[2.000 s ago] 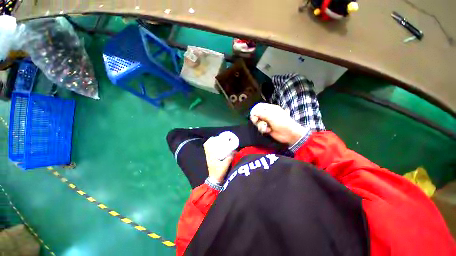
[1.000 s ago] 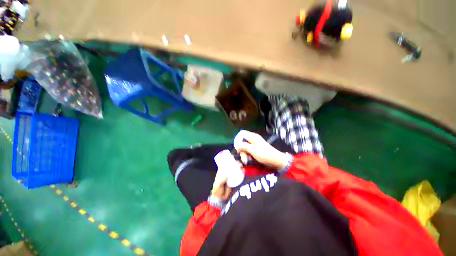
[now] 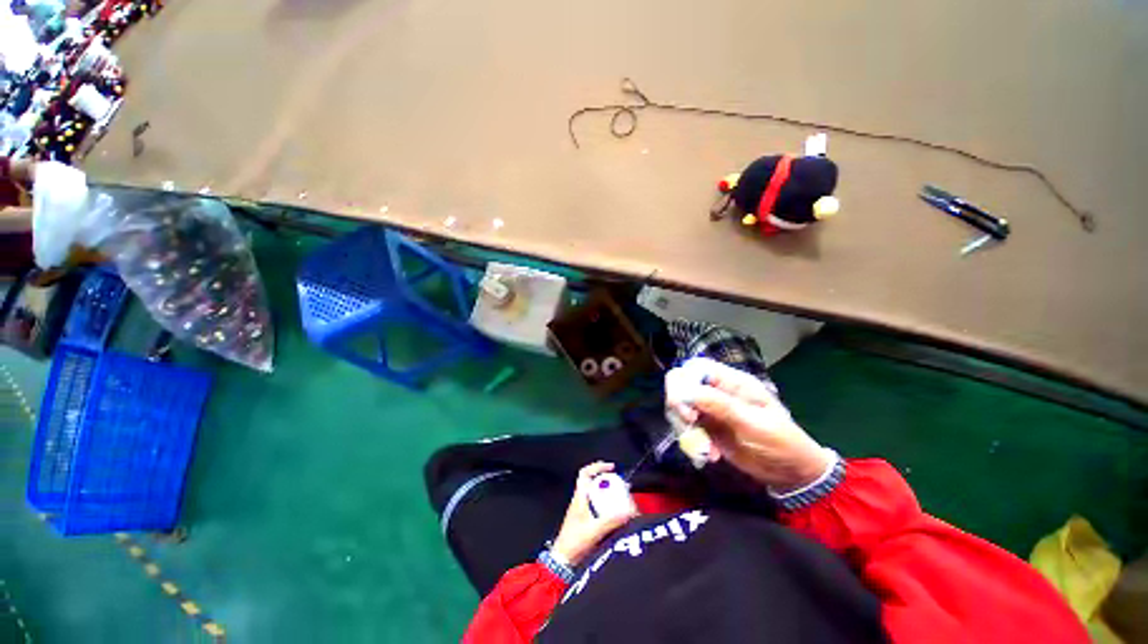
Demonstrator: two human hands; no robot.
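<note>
My left hand (image 3: 589, 513) is low over the lap, fingers closed around a small white piece (image 3: 613, 494) with a dark purple spot. My right hand (image 3: 753, 430) is higher and to the right, with white wrap on its fingertips and the fingers pinched. A thin dark thread (image 3: 650, 455) runs taut between the hands. Any needle is too small to see. On the brown table (image 3: 416, 113) lie a black plush penguin (image 3: 783, 191) with a red band, a long loose dark cord (image 3: 806, 122) and small dark snips (image 3: 967, 211).
Under the table edge are a blue stool (image 3: 346, 292), a white box (image 3: 519, 305) and a brown carton (image 3: 599, 345). At left are a blue crate (image 3: 123, 434), a clear bag (image 3: 189, 277) and part of another person's arm (image 3: 15, 216). A yellow bag (image 3: 1078, 562) is at right.
My hands were close together a second ago; now they are apart, the right one up and right, with thread stretched between. The view has tilted up, showing more table.
</note>
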